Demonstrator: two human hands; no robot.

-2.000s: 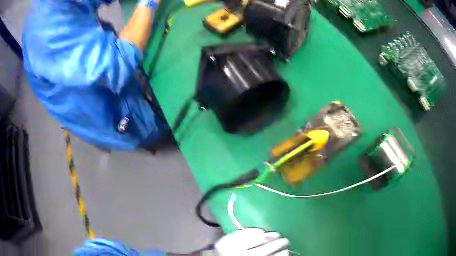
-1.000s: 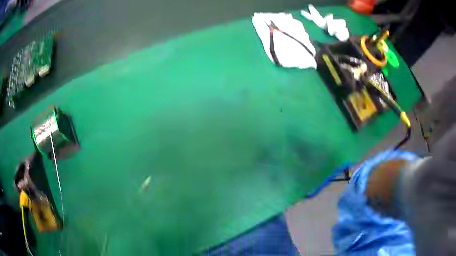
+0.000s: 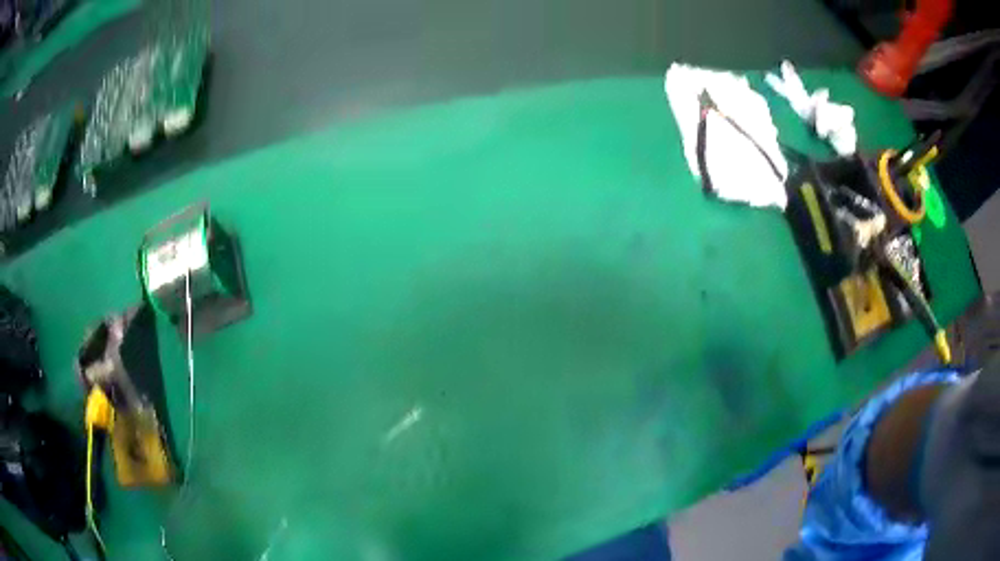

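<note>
The green bench mat (image 3: 493, 285) fills the middle. My left hand is not in view. My right hand (image 3: 970, 471) is a blurred grey shape close to the camera, cut off by the right edge, with a blue sleeve below it; its fingers do not show. The solder reel (image 3: 181, 263) stands at the left, with a thin strand of solder running down. The left iron stand (image 3: 137, 395) has a yellow collar and yellow-brown pad. The right iron stand (image 3: 861, 252) holds an iron (image 3: 916, 301) with a yellow end.
A white cloth (image 3: 718, 110) bears dark-handled side cutters (image 3: 757, 148); a crumpled white glove (image 3: 817, 110) lies beside it. Green boards (image 3: 143, 104) lie on the dark belt (image 3: 461, 55). A black object (image 3: 33, 449) is at the left edge, an orange-red tube (image 3: 905, 55) at the top right.
The view has swung from the black fan side to the mat, then shifted slightly left. The white-gloved left hand seen two seconds ago is gone. The blurred right hand stays at the right edge.
</note>
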